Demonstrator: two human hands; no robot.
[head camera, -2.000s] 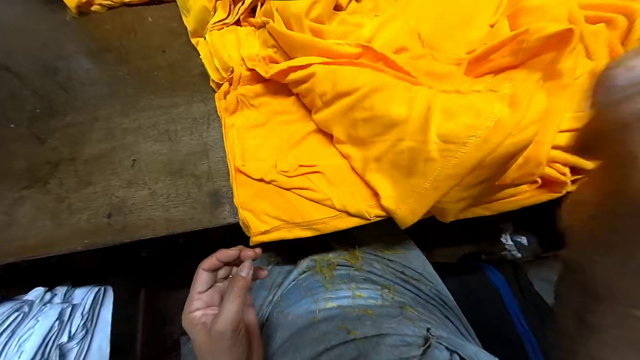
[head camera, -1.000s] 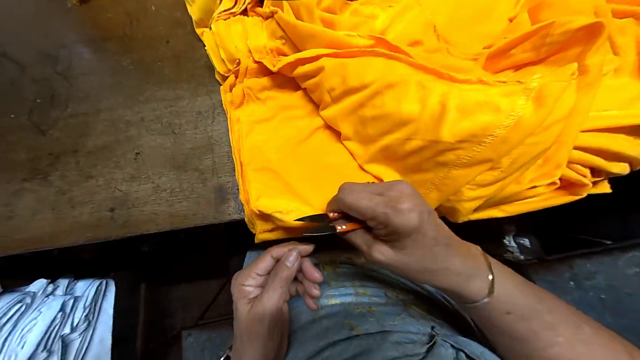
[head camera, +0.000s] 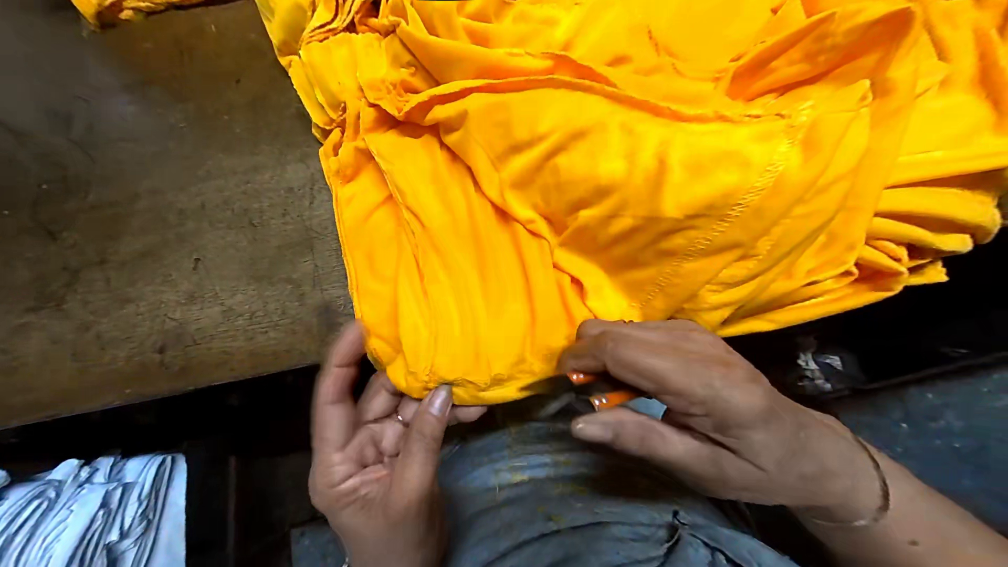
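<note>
Yellow-orange knit fabric, with stitched seams, lies in heaped folds at the table's edge. My left hand pinches the hem at its lower left corner between thumb and fingers. In my right hand is a pair of small thread snips with orange handles; their dark, blurred blades are beside the hem, to the right of my left fingertips. Whether the blades touch the cloth, I cannot tell.
The worn wooden table extends to the left, with more yellow cloth at its far edge. A stack of folded pale cloth is at the lower left. My lap, in grey-blue fabric with yellow thread bits, is below.
My right hand came in from the right edge with the snips and is now beside the hem. My left hand, off the cloth earlier, has taken hold of the hem.
</note>
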